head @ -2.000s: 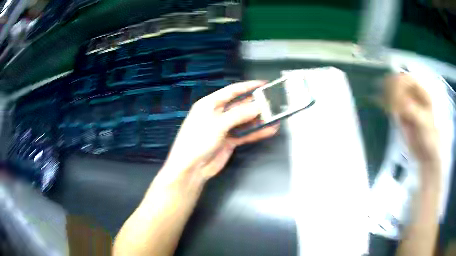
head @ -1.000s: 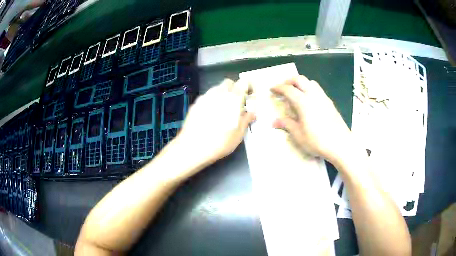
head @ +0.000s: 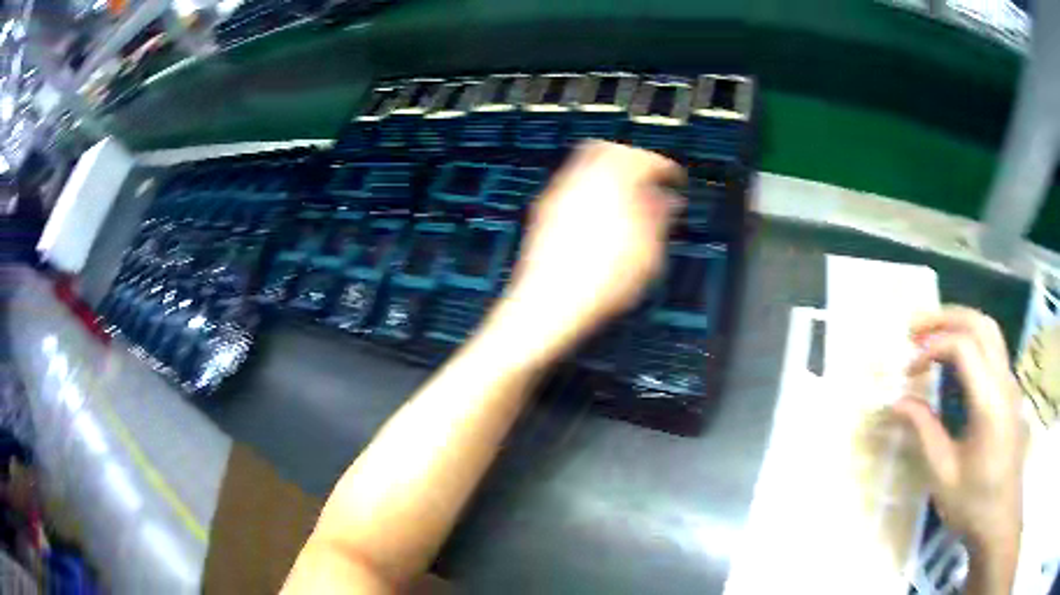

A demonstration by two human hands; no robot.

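My left hand [head: 604, 238] is over the right part of the blister tray [head: 727, 314]. Its fingers are curled and blurred, and I cannot tell whether they hold a housing. The tray holds rows of dark phone housings with teal edges [head: 474, 253]; those in the back row have pale window frames [head: 663, 102]. My right hand [head: 971, 407] is over the right side of the pale adhesive sheets [head: 860, 395], thumb and fingers apart, with nothing seen between them. The left sheet has a dark rectangular cutout near its top.
A second tray of housings [head: 192, 291] lies at the left with shiny glare. Spent sheets with tan scraps [head: 1040, 366] are at the right edge. A pale rail [head: 872, 209] and an upright post [head: 1029, 140] stand behind. Brown cardboard [head: 262, 529] and a yellow floor line are at lower left.
The view has turned left. My left hand has moved from the adhesive sheets to over the tray. My right hand has stayed by the sheets, its thumb and fingers now apart.
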